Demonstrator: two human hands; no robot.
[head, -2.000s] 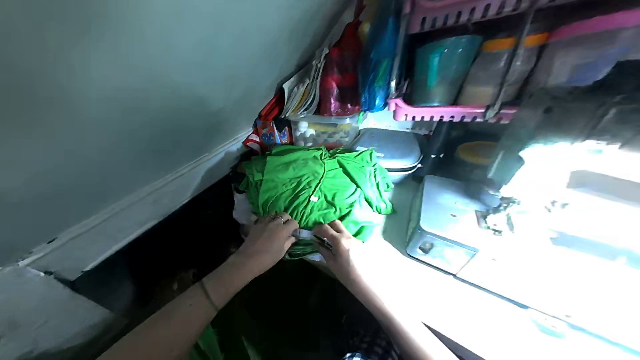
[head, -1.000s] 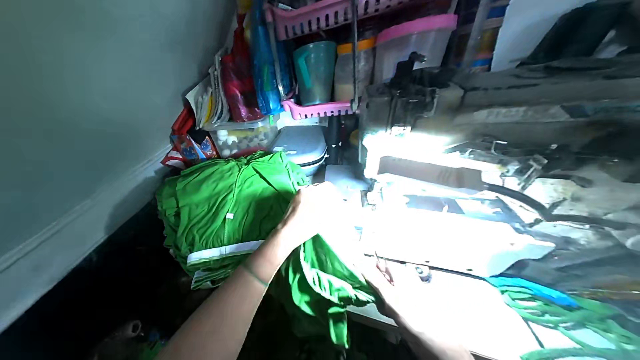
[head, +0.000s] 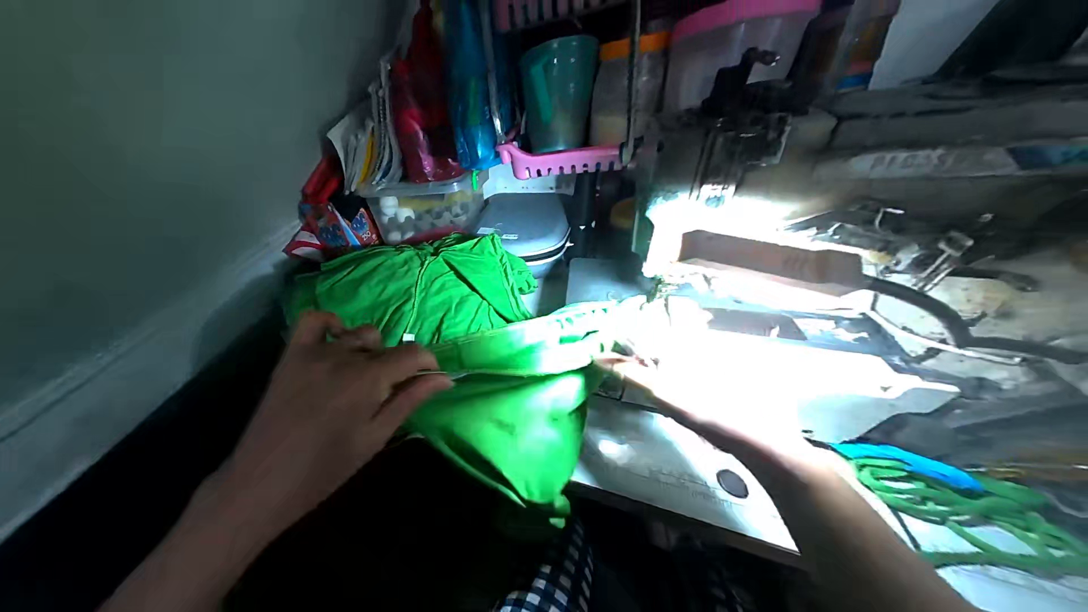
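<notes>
A green cloth piece [head: 510,425] with a pale band along its upper edge stretches between my hands. My left hand [head: 357,382] pinches the band's left end between thumb and fingers. Close to the needle area of a sewing machine [head: 901,187], my right hand [head: 646,357] holds the other end; glare washes out its fingertips. The cloth hangs in a fold over the front edge of the machine bed. Behind my left hand lies a folded pile of green fabric [head: 425,285] with a drawstring.
A wall [head: 170,170] slopes down on the left. Behind the pile stand a clear container [head: 425,208] and a grey case [head: 527,225]. A pink rack [head: 569,161] holds a teal cup [head: 559,93] and tubs. Green and blue strips [head: 977,501] lie at the right.
Two seconds ago both hands were on the green pile. A green piece is now held apart from it, at the machine. Since one second ago, my left hand has moved left. The view has swung right.
</notes>
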